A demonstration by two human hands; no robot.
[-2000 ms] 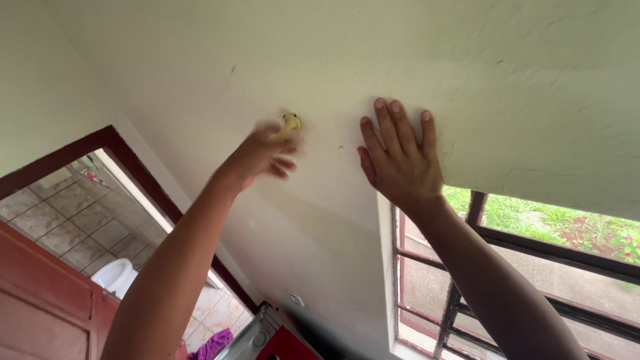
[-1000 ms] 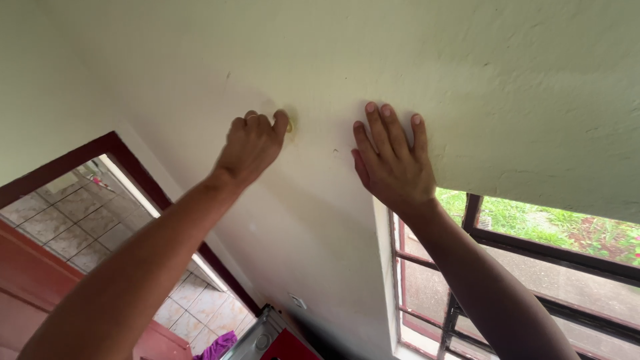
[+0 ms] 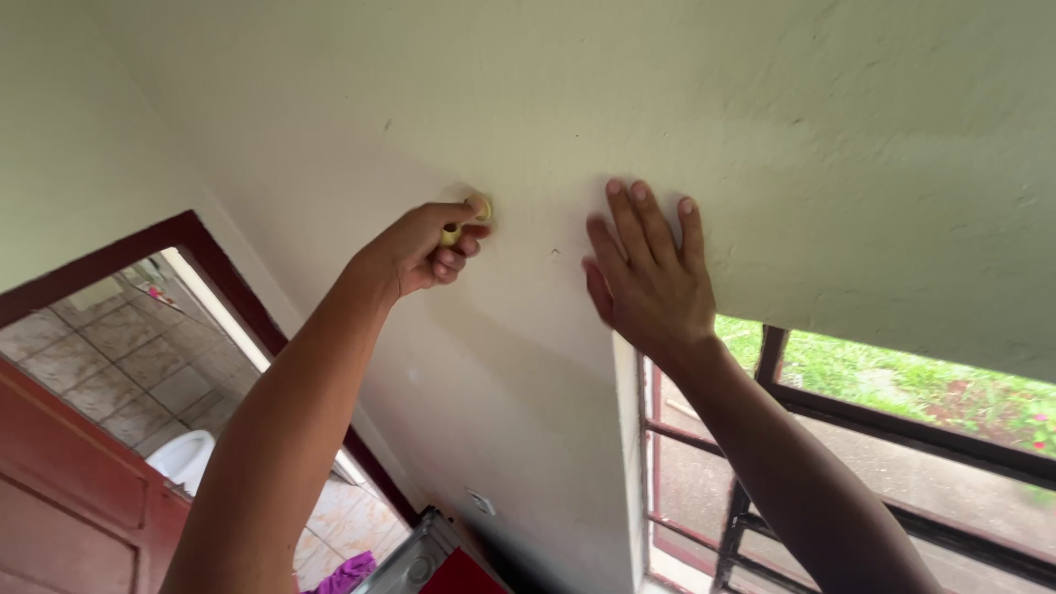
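My left hand [image 3: 437, 247] grips a small yellow fitting [image 3: 450, 235], a hook or knob by its look, at the pale green wall [image 3: 511, 330]. Its thumb lies over the fitting's round base against the wall, and the curled fingers hide part of it. To the right, my right hand [image 3: 656, 285] rests on the same wall with its palm toward it and its fingers apart, holding nothing. A small dark mark shows on the wall between the two hands.
Below my right hand is a window with dark metal bars [image 3: 874, 425]. At the left stand a dark red door frame [image 3: 235, 276], a red door [image 3: 66, 487] and a tiled room beyond. A wall socket [image 3: 480, 502], a grey and red appliance [image 3: 421, 561] and purple cloth [image 3: 351, 573] are low down.
My left hand has turned at the yellow fitting, from knuckles up one second ago to thumb on top now. My right hand has stayed against the wall.
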